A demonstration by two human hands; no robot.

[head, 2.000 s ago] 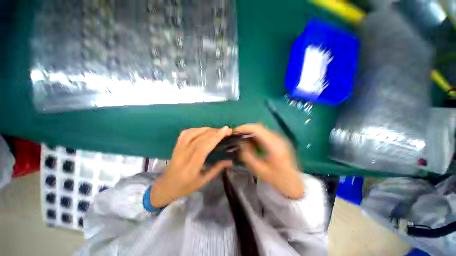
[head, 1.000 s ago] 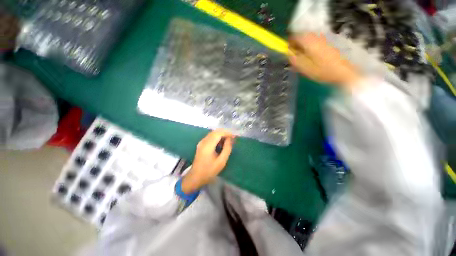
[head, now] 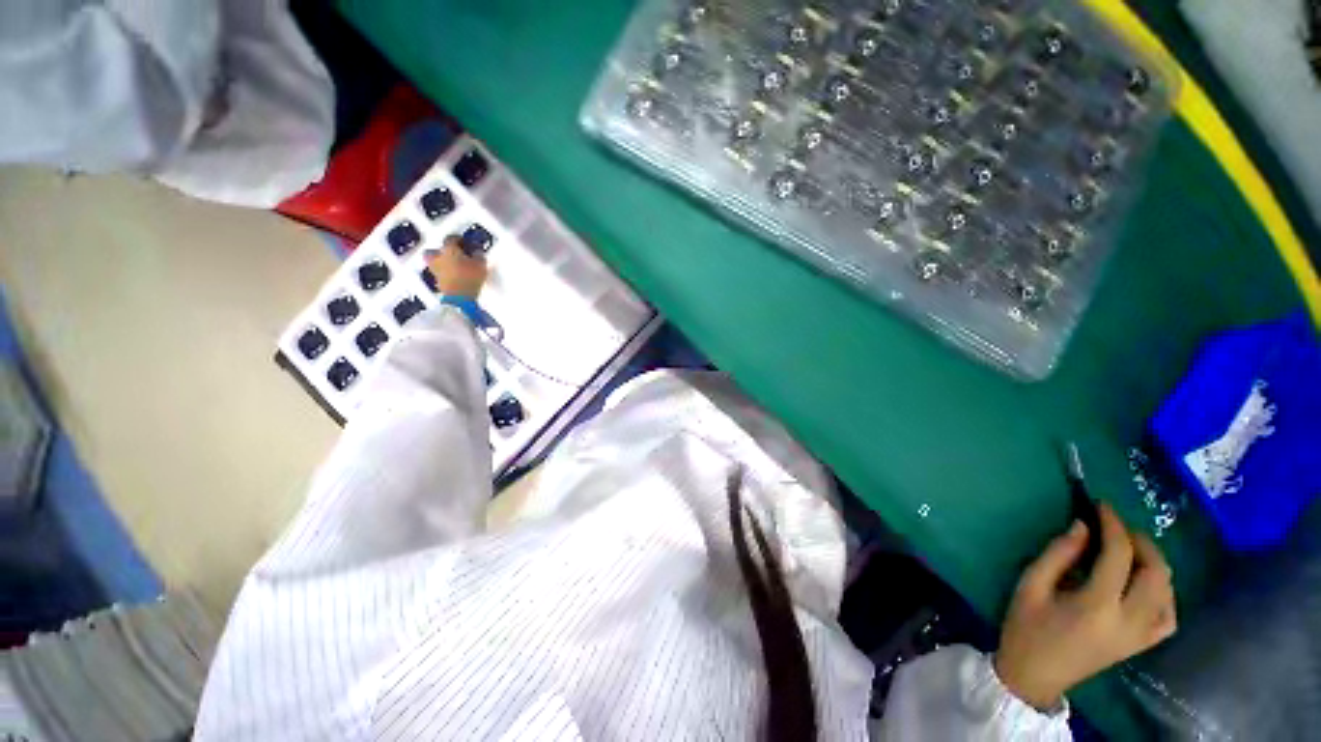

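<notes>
My left hand [head: 458, 273], with a blue wrist strap, is at the white compartment tray [head: 558, 322] on the left. Its fingers touch a black housing [head: 475, 238] in the tray; whether they grip one is too small to tell. Other black housings sit in rows of pockets. My right hand [head: 1089, 609] is at the lower right on the green mat. It holds the dark tweezers [head: 1081, 500], pale tip pointing up and away from me.
A clear blister tray [head: 891, 160] with rows of flex assemblies lies on the mat. A blue parts bin [head: 1246, 435] with white bits stands right, small bits scattered beside it. Yellow tape [head: 1253, 181] edges the mat. Another person's sleeve [head: 181, 94] is upper left.
My left hand has moved from the mat's near edge to the white tray. My right hand has come back from the far mat edge and taken hold of the tweezers. The view has turned.
</notes>
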